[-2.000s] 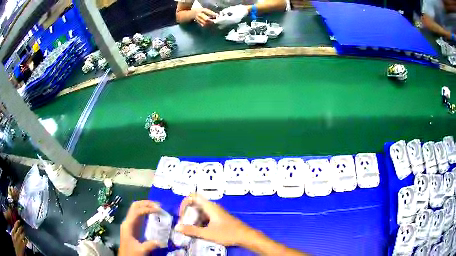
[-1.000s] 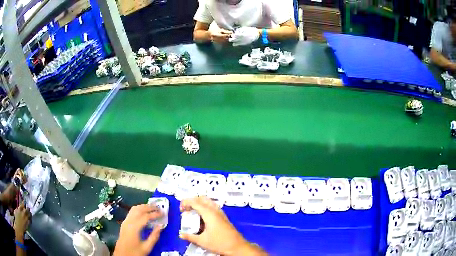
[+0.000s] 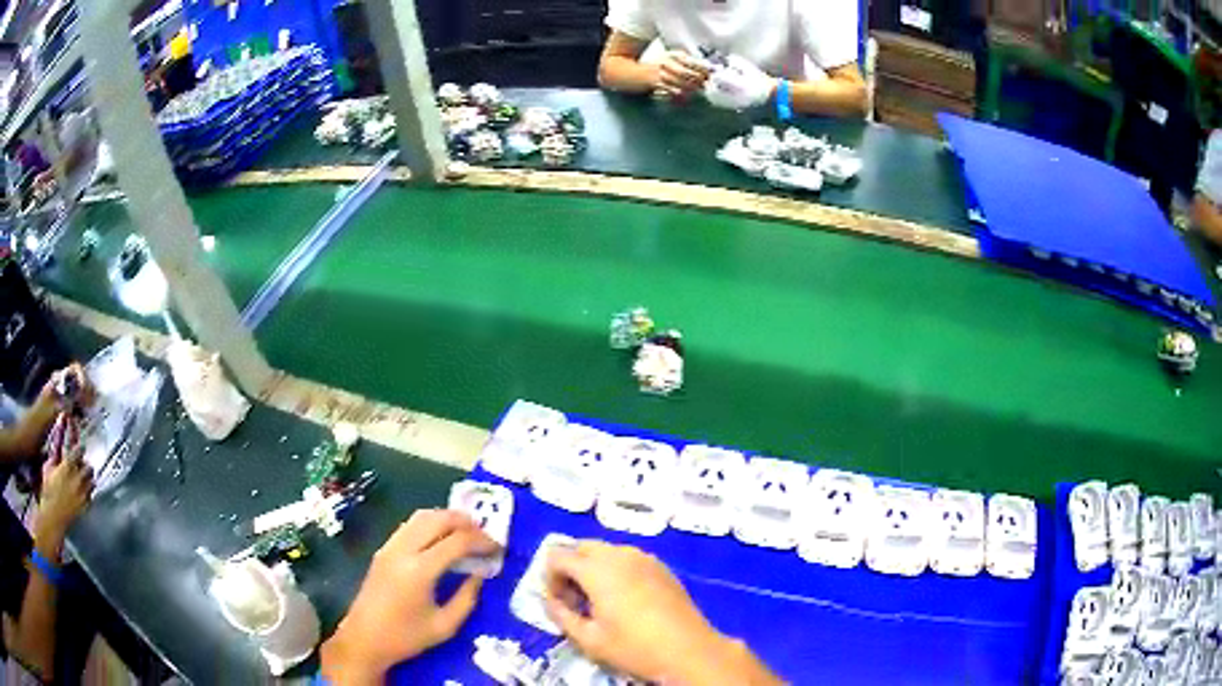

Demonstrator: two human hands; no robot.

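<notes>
White housings (image 3: 840,515) with dark face-like openings stand in one row along the far edge of the blue corrugated sheet (image 3: 804,619). My left hand (image 3: 418,590) has its fingers on a housing (image 3: 481,520) at the sheet's left edge, below the row. My right hand (image 3: 633,606) has its fingers on another housing (image 3: 540,584) just right of it, lying on the sheet; its right part is hidden by the fingers. More white housings (image 3: 507,659) lie loosely below my hands, partly cut off by the bottom edge.
A green conveyor (image 3: 831,349) runs beyond the sheet, carrying subassemblies (image 3: 657,362). More housings (image 3: 1134,590) stand in rows at right. A white pot (image 3: 251,596) and subassemblies are on the dark bench at left, below a grey post (image 3: 181,201). People work opposite and at far left.
The view has shifted, so the scene sits further right. The left housing now lies at the sheet's edge. My right hand has lowered its housing flat onto the sheet. The belt subassemblies have moved right.
</notes>
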